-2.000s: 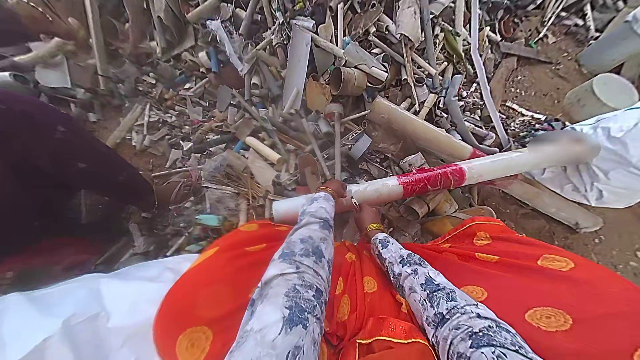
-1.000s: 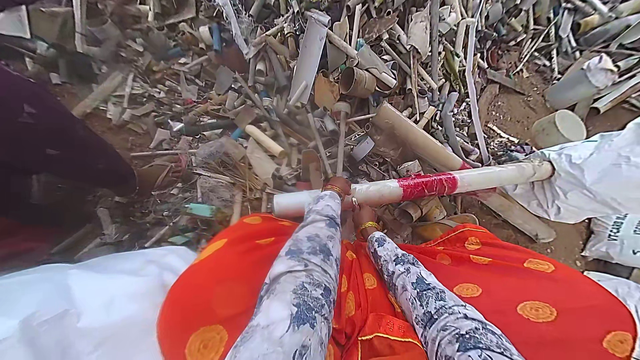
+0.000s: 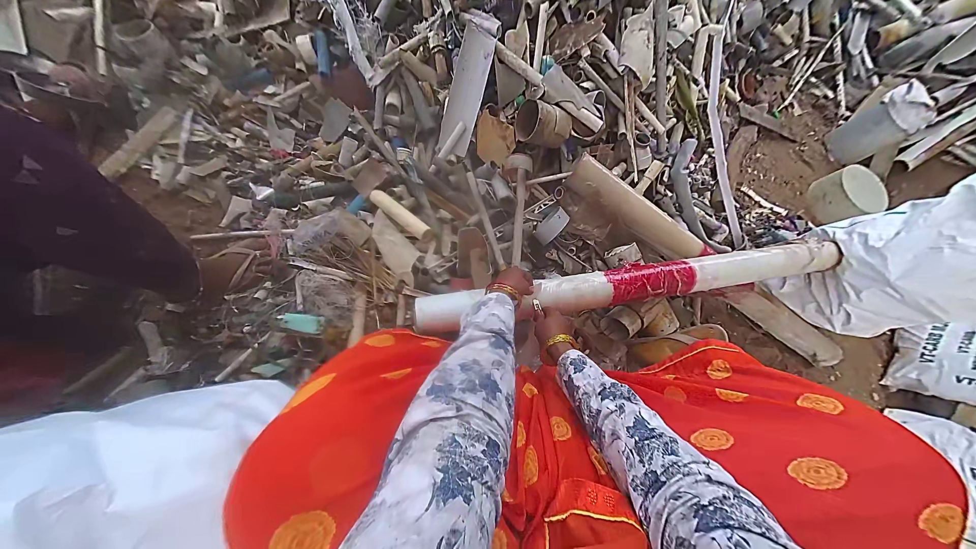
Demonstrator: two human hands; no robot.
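A long white plastic pipe [image 3: 732, 269], with a red wrapped band, lies across in front of me, its right end higher in view. My left hand [image 3: 514, 280] is over the pipe near its left end, fingers partly hidden. Just to the right and lower, my right hand [image 3: 553, 326] grips the pipe's near side; something small and shiny shows at its fingers. A rod with a round end piece [image 3: 519, 162] points away just beyond my left hand; whether I touch it cannot be told.
Broken pipes and plastic scrap [image 3: 320, 168] cover the ground ahead. A beige pipe [image 3: 637, 210] passes behind the white one. White sacks lie at the right [image 3: 907, 259] and lower left [image 3: 137, 465]. Dark cloth of another person [image 3: 84, 206] is at the left.
The white pipe's far right end has come down in view since the oldest frame, where it was blurred. Both hands have stayed at the pipe. The view has shifted slightly.
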